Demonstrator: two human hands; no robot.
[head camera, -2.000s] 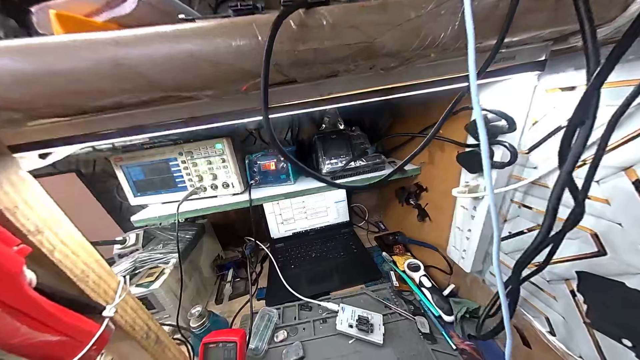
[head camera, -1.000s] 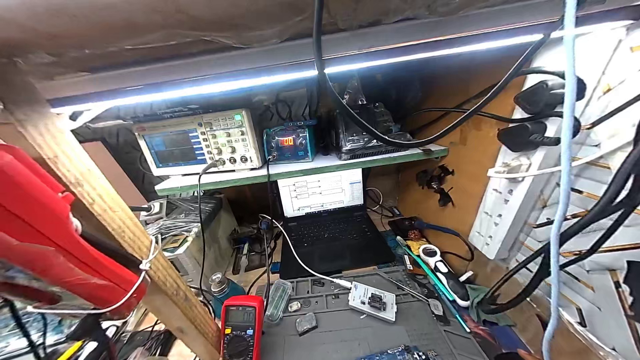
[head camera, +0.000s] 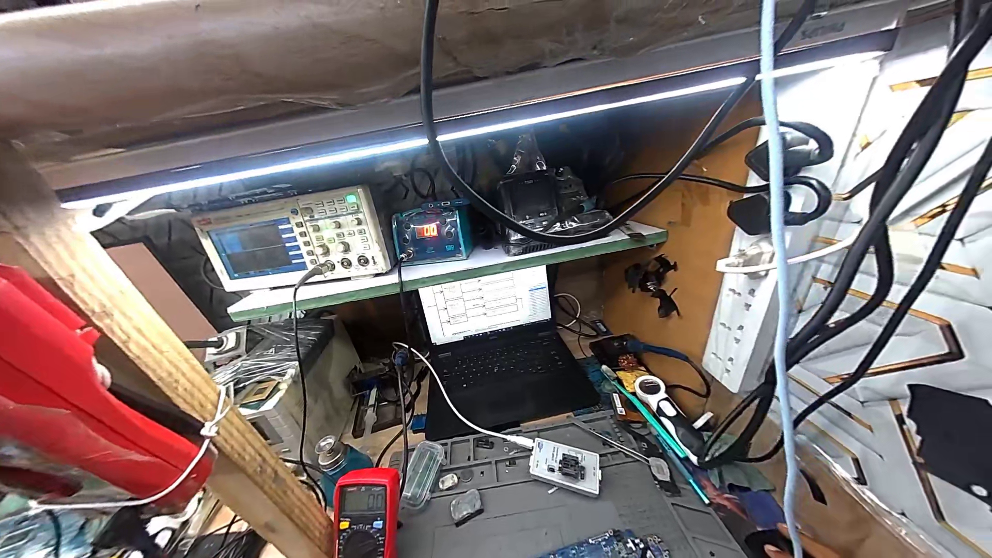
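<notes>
My left hand is out of view. At the bottom right edge, a small blurred patch that may be part of my right hand shows beside something dark; its grip cannot be made out. A grey repair mat bears a white chip programmer with a black socket, joined to a white cable. A blue circuit board lies at the lower frame edge. Left of it are a red digital multimeter and a clear plastic case. An open black laptop behind the mat shows a diagram.
An oscilloscope and a blue station with a red display stand on a green-edged shelf. Black cables hang at right near a white power strip. A wooden post slants at left. Tweezers lie on the mat.
The view has shifted. The blue circuit board, outside the oldest frame, shows at the lower edge in the later ones. No object has plainly been moved.
</notes>
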